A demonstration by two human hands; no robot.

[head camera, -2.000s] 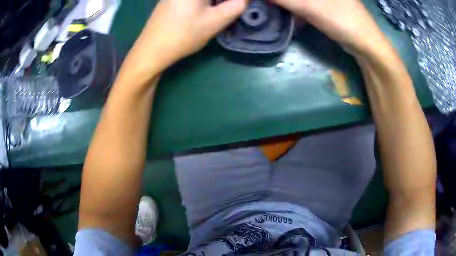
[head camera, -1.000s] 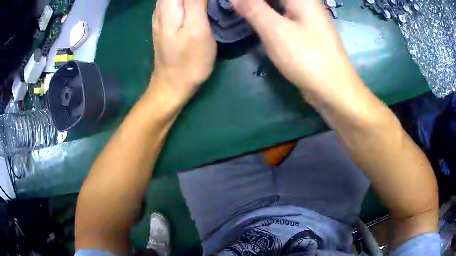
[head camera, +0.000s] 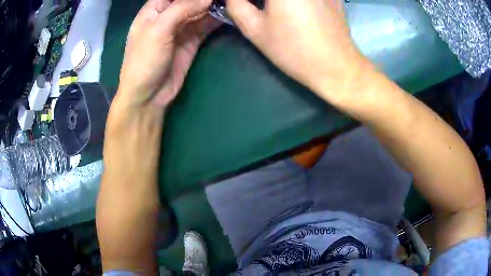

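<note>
My left hand point(head camera: 156, 54) and my right hand point(head camera: 296, 43) meet at the top edge of the picture, above the green bench. Between their fingers shows a small dark and shiny part point(head camera: 221, 12), mostly hidden by the fingers and cut off by the picture's edge. Both hands hold it. Whether it is the housing or a smaller piece, I cannot tell. Another dark rounded-square housing point(head camera: 97, 110) lies on its side at the left, its open cup with a round hub facing left, close beside my left forearm.
A clear ribbed bottle point(head camera: 40, 161) lies at the left edge. Circuit boards, white modules point(head camera: 39, 94) and a yellow-banded block point(head camera: 68, 78) are on a pale sheet at upper left. Silvery bubble wrap point(head camera: 457, 32) is at upper right. The bench's point(head camera: 231, 113) front edge runs above my lap.
The held part and both hands have shifted left and up in view. The housing seen between the hands is now almost wholly out of sight. The view has turned somewhat.
</note>
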